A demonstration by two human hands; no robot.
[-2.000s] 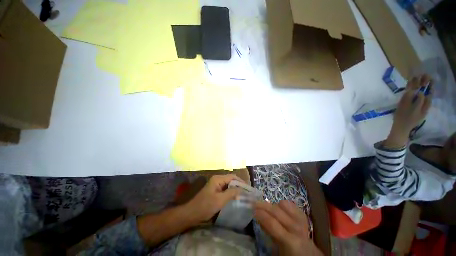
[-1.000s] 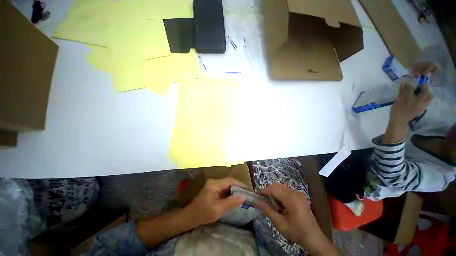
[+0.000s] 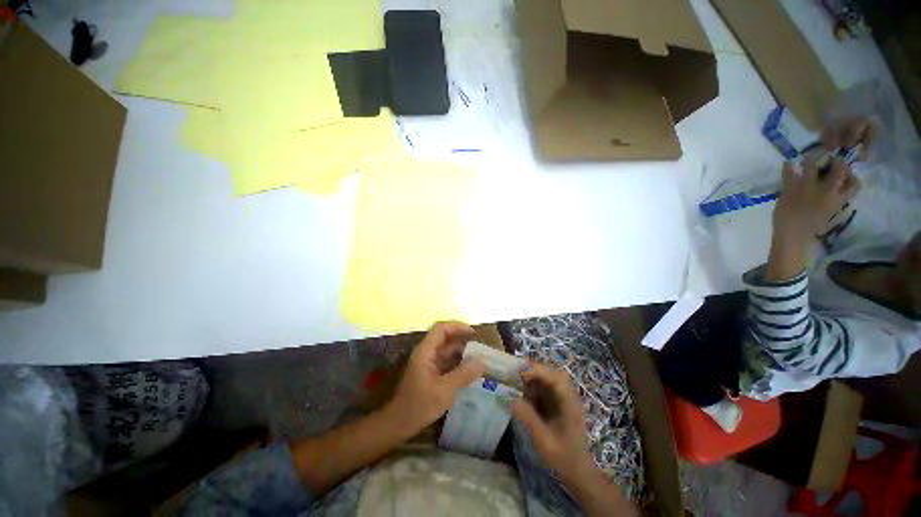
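Observation:
A white retail box [image 3: 475,419] with a small blue mark near its top is held below the table's front edge, over the lap. Its upper end is a pale edge or flap. My left hand [image 3: 434,379] pinches the left side of this upper end between thumb and fingers. My right hand [image 3: 553,409] is at the right side of the same end, with its fingertips on it. A brown carton full of tangled white-grey cables [image 3: 581,369] stands just behind and right of my right hand.
On the white table [image 3: 222,273] lie yellow sheets [image 3: 404,242], a black phone and case [image 3: 416,63], an open small carton [image 3: 606,126] and a large carton [image 3: 61,151] at left. At right, another person's hands [image 3: 808,192] handle small blue-white items.
Both hands have risen slightly, and my right-hand fingers have shifted on the box end. More of the box's white face shows. The other person's hands have moved a little.

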